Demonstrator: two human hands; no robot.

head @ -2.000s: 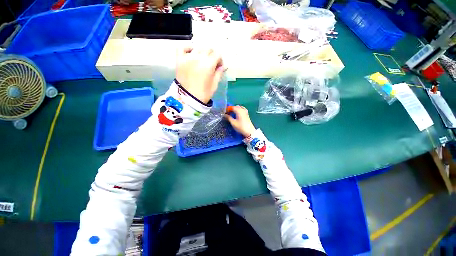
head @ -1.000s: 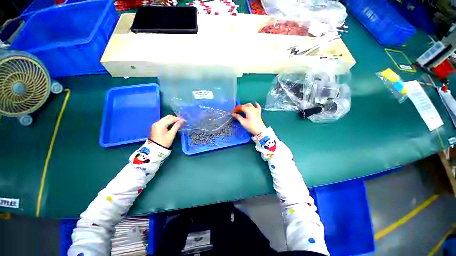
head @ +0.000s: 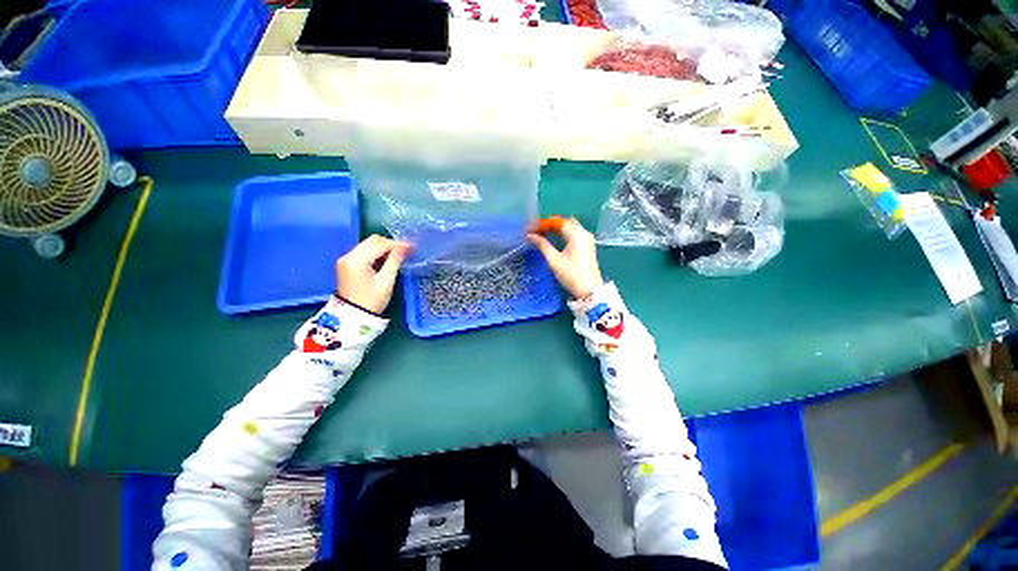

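A clear poly bag (head: pixel 458 201) with a white label is stretched between my two hands over a blue parts tray (head: pixel 486 325). Small grey hardware (head: pixel 474 290) lies in that tray. My left hand (head: pixel 372 273) pinches the bag's left corner. My right hand (head: pixel 570 258) pinches its right corner, with a bright orange thing (head: pixel 549 225) at the fingertips; I cannot tell what it is. The bag looks empty. A second blue tray (head: pixel 288 240), empty, lies to the left.
A long pale block (head: pixel 502 106) crosses the bench behind the trays, with a black flat rectangle (head: pixel 374 28) on it. A fan (head: pixel 42 173) and a blue bin (head: pixel 156 78) stand left. A bag of black parts (head: pixel 698 212) and papers (head: pixel 935 245) lie right.
My left hand was raised high two seconds ago and came down to the bag's left corner. Since one second ago, both hands have lifted the bag's near edge slightly, showing more hardware.
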